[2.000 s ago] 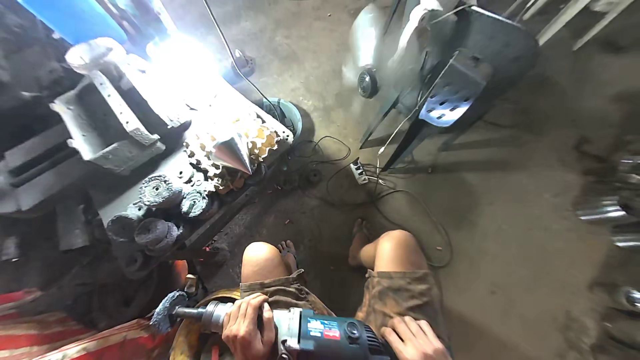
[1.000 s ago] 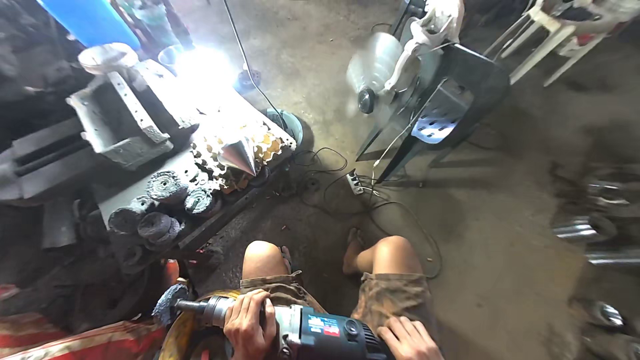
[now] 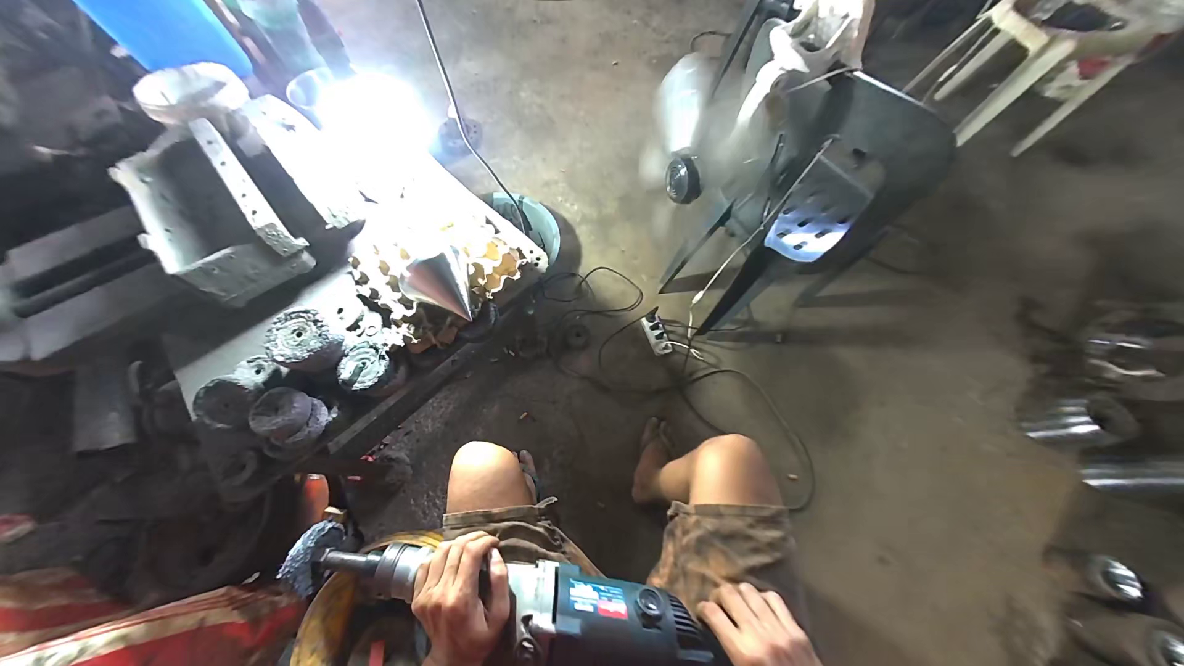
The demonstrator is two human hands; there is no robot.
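A dark power tool with a metal front housing lies across my lap, a grey fibrous polishing wheel on the spindle at its left end. My left hand is wrapped round the metal neck of the tool. At the rear end of the body rests my right hand, fingers bent over it; its grip underneath is hidden. On the bench to the left, several worn polishing wheels lie near a shiny metal cone, which sits on scalloped-edged pieces.
A bright light glares over the bench, beside a grey metal bracket. Ahead stand a dark plastic chair and a blurred fan. A power strip and cables lie on the floor. Shiny metal parts are at right, a striped sack at lower left.
The view has shifted slightly, showing more of the white chair at upper right. Both hands stay on the power tool, with no plain change of grip.
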